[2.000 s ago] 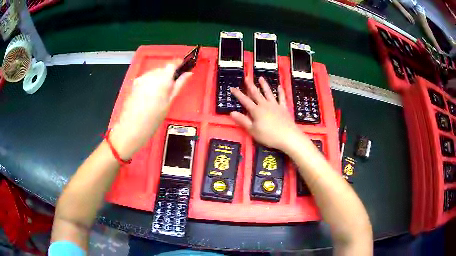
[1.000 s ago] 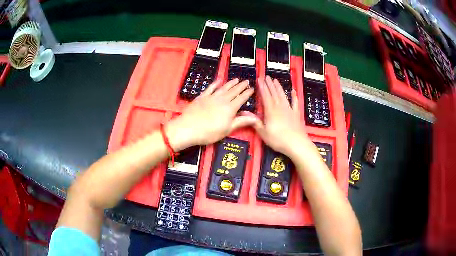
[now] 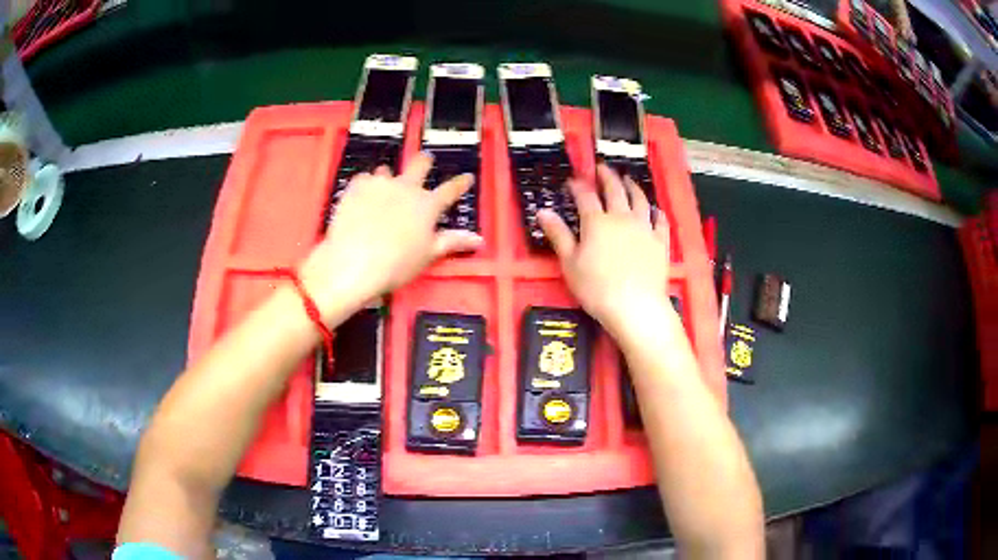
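A red phone tray [image 3: 498,268] lies on the bench. Several open flip phones [image 3: 454,104] stand in its back row, their screens dark and their keypads toward me. My left hand [image 3: 383,230] is over the keypads of the two left ones, fingers spread. My right hand [image 3: 615,246] is over the keypads of the two right ones, fingers spread. Neither hand grips a phone. In the front row, one open phone [image 3: 348,481] overhangs the tray's front edge, partly under my left wrist. Beside it lie closed phones [image 3: 447,383] with gold print, one mostly hidden by my right forearm.
Right of the tray are a red pen [image 3: 724,290], a small brownish-black block [image 3: 772,301] and a small black piece with gold print [image 3: 741,352]. More phone-filled red trays [image 3: 837,131] stand at the back right. A round white fan base [image 3: 39,202] is at the left edge.
My left hand has moved left from the middle phones onto the left ones, and the two hands are now apart. My right hand stays on the right-hand keypads. The whole view has shifted.
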